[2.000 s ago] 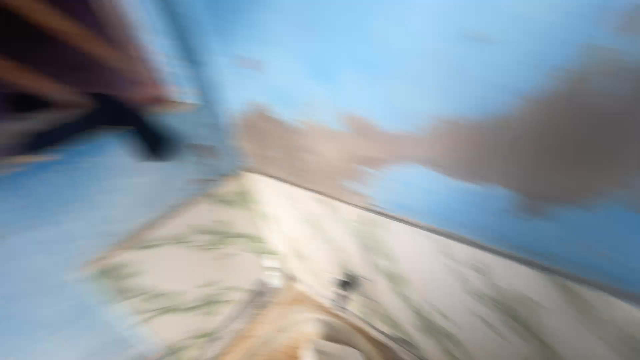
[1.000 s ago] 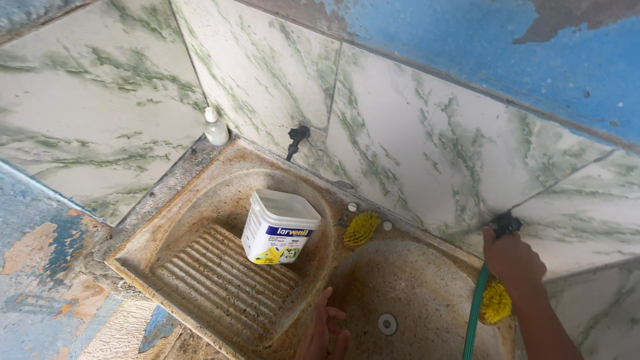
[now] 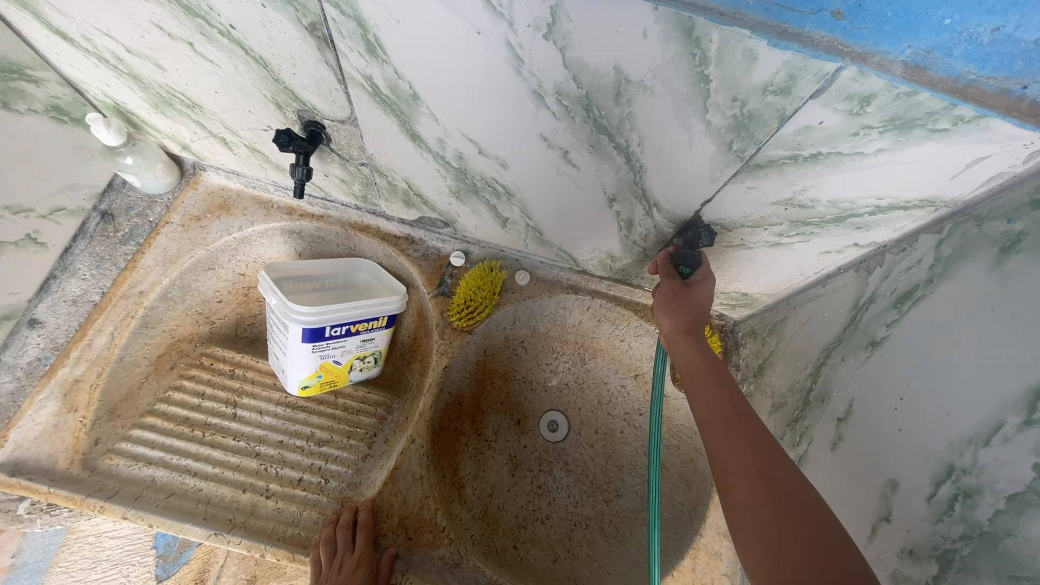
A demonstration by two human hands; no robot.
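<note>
My right hand [image 3: 684,296] is closed around the end of a green garden hose [image 3: 655,455] where it meets a black plastic tap [image 3: 695,234] on the tiled wall. My left hand [image 3: 349,546] rests with its fingers on the front rim of a double stone laundry sink [image 3: 410,496], holding nothing. An open white plastic paint tub [image 3: 333,329] stands in the left, ribbed basin. The round right basin has a drain [image 3: 554,425] in its bottom, and the hose hangs across this basin.
A second black tap [image 3: 301,150] is on the wall above the left basin. A yellow scrub brush [image 3: 477,294] lies between the basins; another yellow bristly thing [image 3: 713,340] is partly hidden behind my right arm. A white pump bottle [image 3: 134,154] stands at the back left corner.
My left hand has moved from over the edge of the right basin to the sink's front rim. My right hand stays at the tap and hose end. The view has swung down from the wall.
</note>
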